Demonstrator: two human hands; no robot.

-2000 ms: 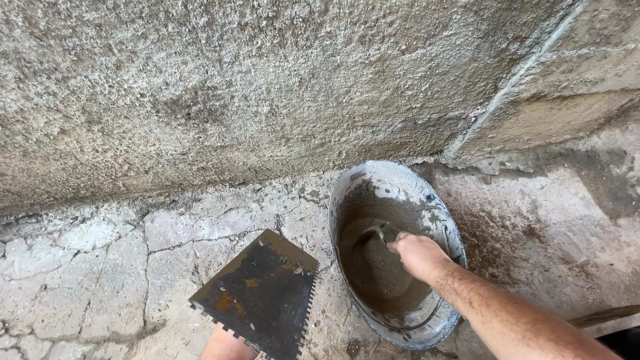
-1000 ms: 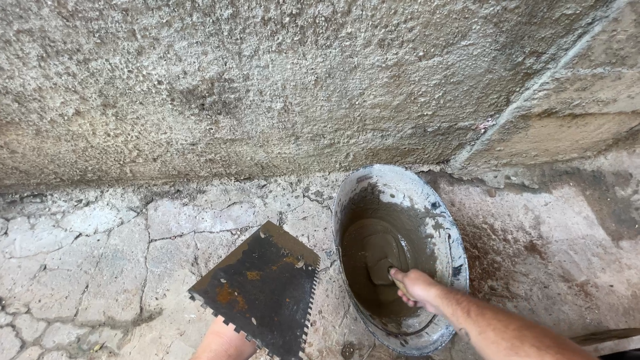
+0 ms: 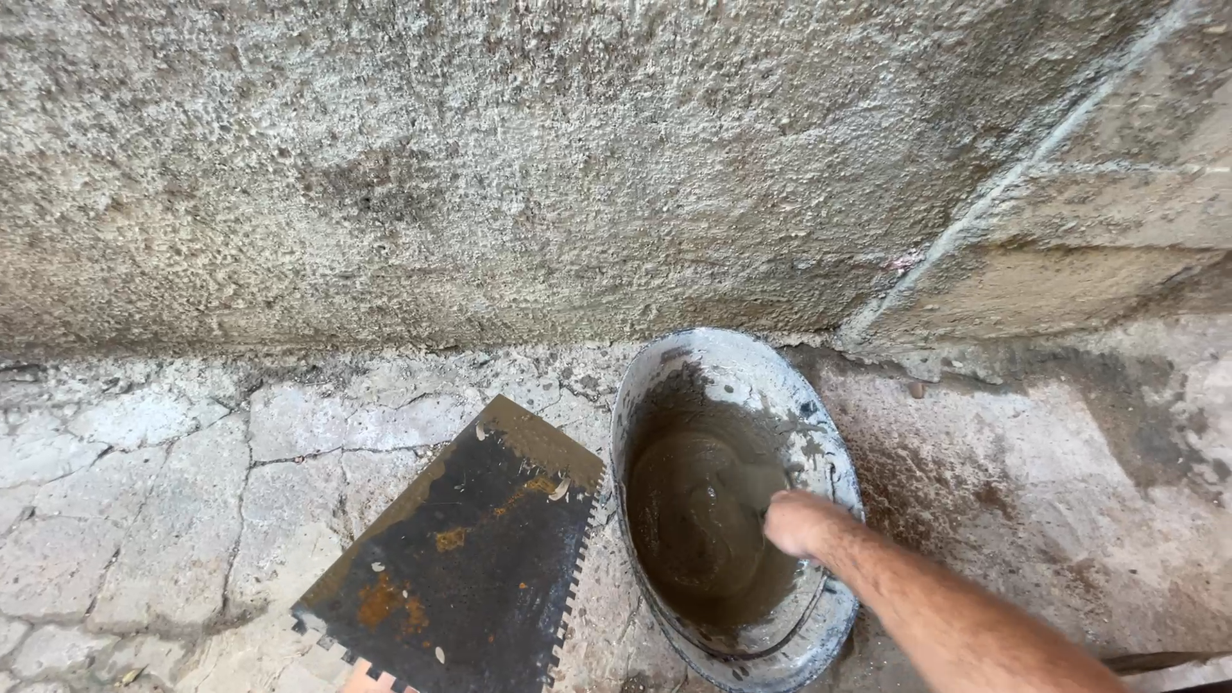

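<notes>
My right hand (image 3: 804,525) is closed on a trowel (image 3: 756,484) inside a mortar-stained bucket (image 3: 835,635). The trowel's blade lies in wet grey-brown mortar (image 3: 688,539); its handle is hidden in my fist. To the left of the bucket, a dark metal notched trowel (image 3: 462,558) is held flat side up, with rust spots and a strip of mortar along its upper edges. Its teeth face right and down. Only a little of my left hand (image 3: 364,678) shows under its lower edge, the fingers and grip hidden beneath the plate.
A rough cement-rendered wall (image 3: 481,173) rises behind the bucket, with a raised diagonal seam (image 3: 1011,183) at right. Cracked concrete floor (image 3: 173,520) runs along its foot. Brown crumbs (image 3: 934,496) are scattered right of the bucket, and a dark strip-like object (image 3: 1165,660) lies at lower right.
My right hand has moved about within the bucket, the trowel stirring through the mortar. The notched trowel stays left of the bucket.
</notes>
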